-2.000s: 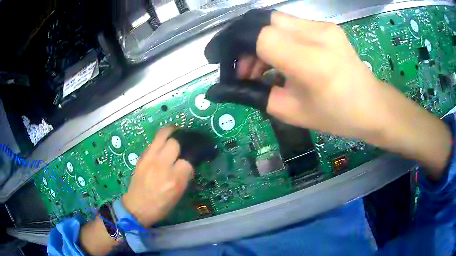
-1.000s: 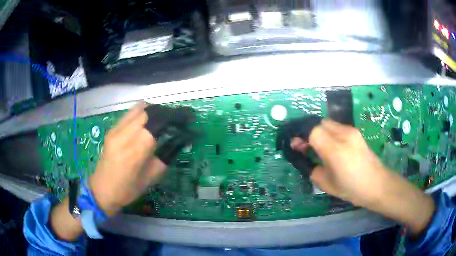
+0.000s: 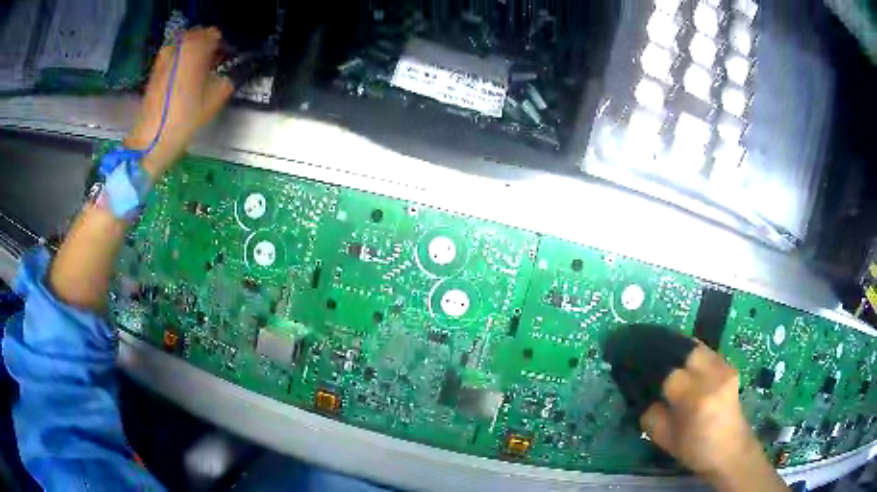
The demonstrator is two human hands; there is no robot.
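Note:
Several green circuit boards (image 3: pixel 361 288) lie side by side on the conveyor, with white circles, dark parts and small orange coils. My left hand (image 3: pixel 192 77) reaches into a black bin at the upper left, where small white pieces show; its fingertips are dark and hard to make out. A light blue wrist strap with a thin blue cord is on that wrist. My right hand (image 3: pixel 697 399), with black finger cots, is over a board at the right, fingers pointing left. The cots hide whatever is under or between its fingertips.
A wide black bin with a white label (image 3: pixel 449 79) holds loose dark parts at the upper middle. A clear tray (image 3: pixel 601 159) with rows of silver-white blocks stands to its right. The pale metal rail (image 3: pixel 404 165) runs between bins and boards. A dark gap (image 3: pixel 712 315) separates boards at the right.
My left hand has moved from over the boards up to the black bin. My right hand has moved right and down. The view has shifted and tilted, showing more of the bins and tray.

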